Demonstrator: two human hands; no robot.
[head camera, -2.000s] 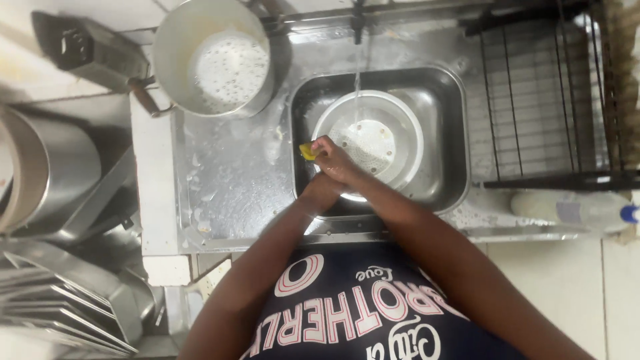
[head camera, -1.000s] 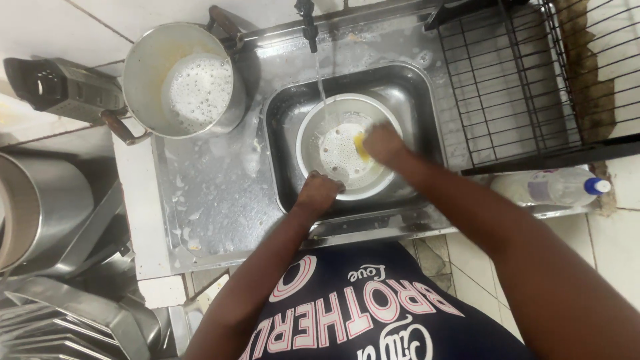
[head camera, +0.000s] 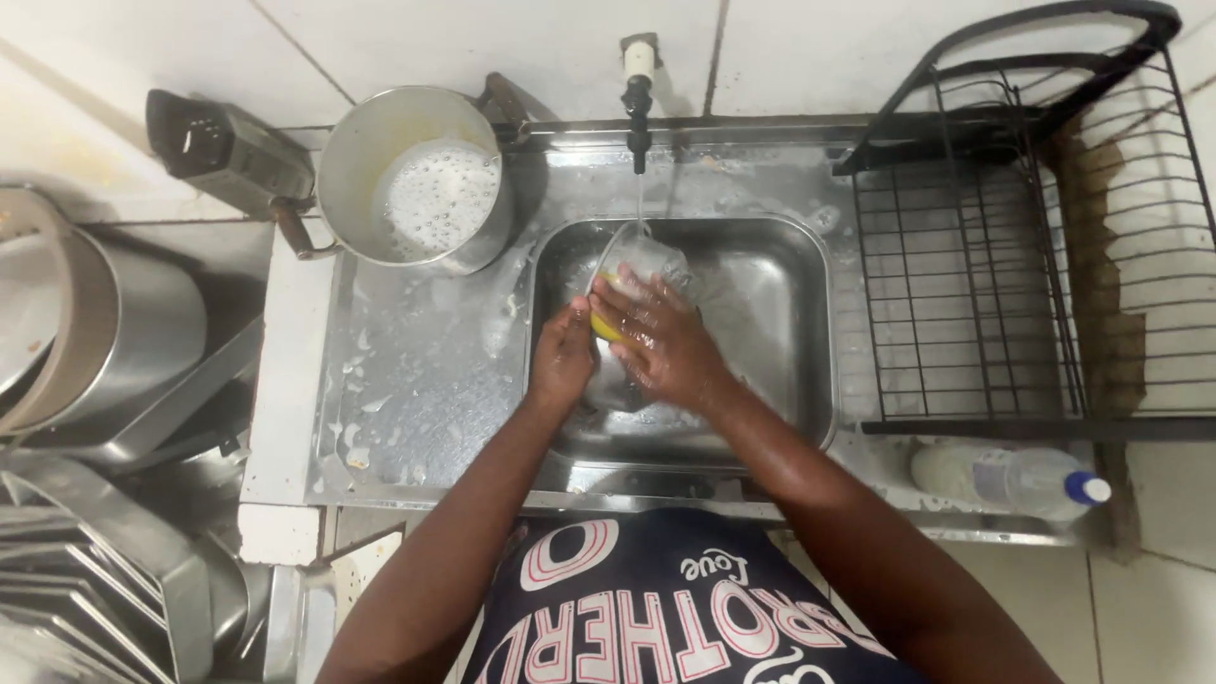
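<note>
A wet metal bowl or strainer (head camera: 644, 249) is tilted on its side over the steel sink basin (head camera: 765, 356), under the thin stream from the tap (head camera: 638, 123). My left hand (head camera: 564, 353) grips its near left rim. With spread fingers, my right hand (head camera: 665, 337) presses a yellow sponge (head camera: 604, 321) against it. Foam and water wet both hands. The bowl's lower part is hidden behind my hands.
A large pot (head camera: 418, 180) with foamy water stands at the back left, beside a box grater (head camera: 228, 152). At the right are a black wire dish rack (head camera: 969, 285) and a lying plastic bottle (head camera: 1007, 480). Stacked pots (head camera: 142, 323) stand far left.
The bowl lay flat in the basin before and is now tilted up on its side. My right hand and the sponge have moved left, close to my left hand.
</note>
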